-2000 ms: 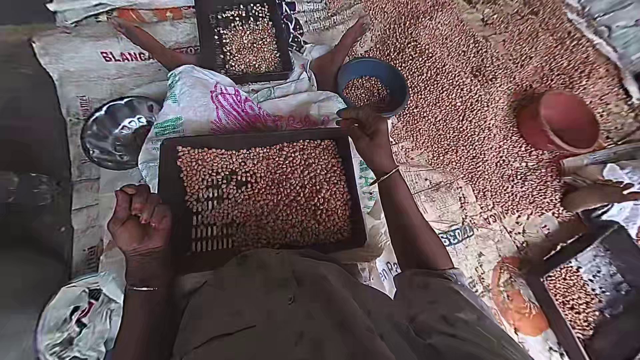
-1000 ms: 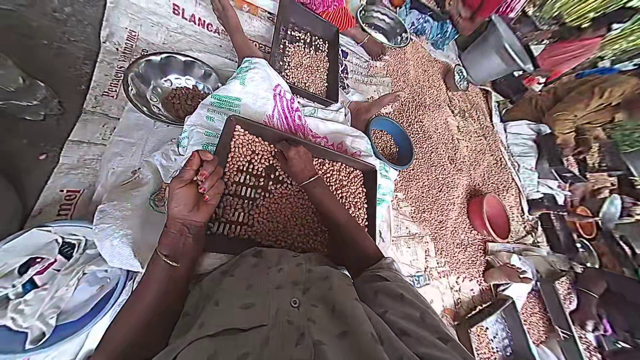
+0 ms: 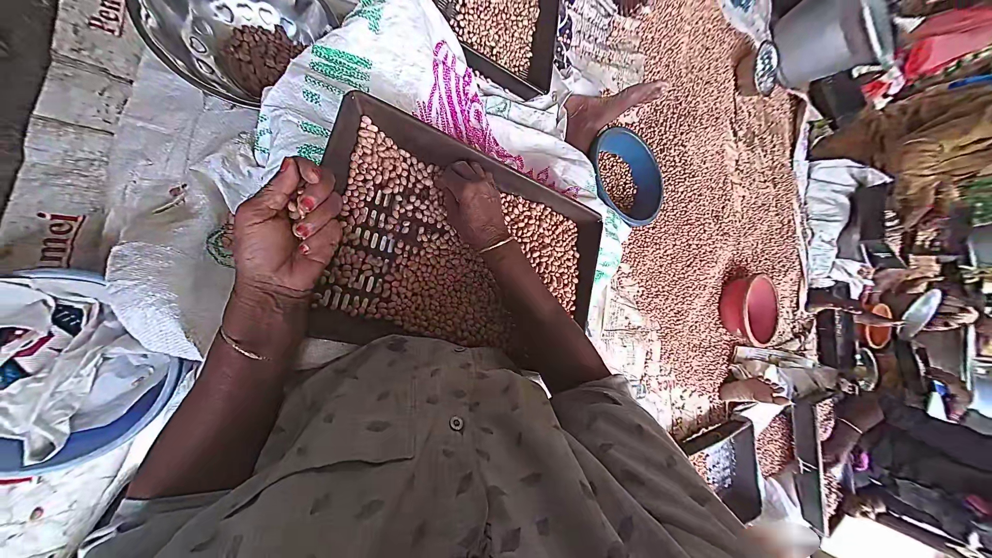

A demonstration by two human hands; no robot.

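Note:
A dark slotted tray lies across my lap, spread with shelled nuts or beans that look like peanuts. Bare slots show in its left part. My right hand rests palm down on the nuts near the tray's far edge, fingers bent; whether it pinches any is hidden. Over the tray's left edge my left hand is raised with its fingers curled inward, and something small and pale shows between them. Under the tray's far side is a white woven sack with green and pink print.
A steel bowl with darker nuts stands far left, a blue basin with white sacking near left. Beyond the tray are another tray, a blue bowl and a red bucket beside spread nuts. Other people sit at right.
My right hand has come from the tray's far right corner into the nuts. The left hand is still curled at the left edge. The view has turned.

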